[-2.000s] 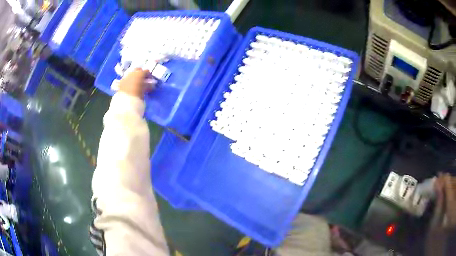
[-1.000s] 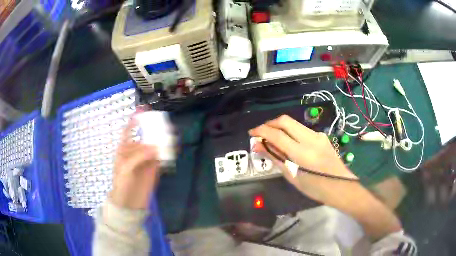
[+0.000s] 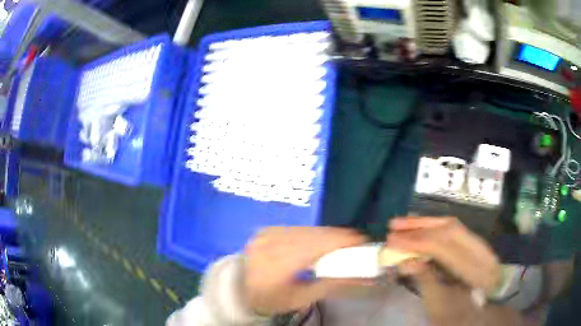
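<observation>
My left hand point(image 3: 286, 264) holds a white adapter point(image 3: 347, 262) low in the middle of the view, near my body. My right hand point(image 3: 443, 255) holds the pale yellowish plug point(image 3: 396, 256) of the test lead against the adapter's right end; blur hides whether it is fully inserted. A small blue patch shows beside the adapter at my left fingers. Another white adapter point(image 3: 494, 157) stands in the right part of the white socket outlet point(image 3: 451, 175), on the black fixture box point(image 3: 439, 213).
A blue tray point(image 3: 239, 232) with dense rows of white adapters lies left of the fixture. A second blue tray point(image 3: 159, 114) farther left holds rows and loose adapters. Beige vented box point(image 3: 433, 25) and cream instrument point(image 3: 509, 48) line the rear. White cables point(image 3: 564, 143) lie at the right.
The view has swung left. My left hand has brought a white adapter in front of my body. My right hand has moved from the socket outlet to it, with the test lead's plug.
</observation>
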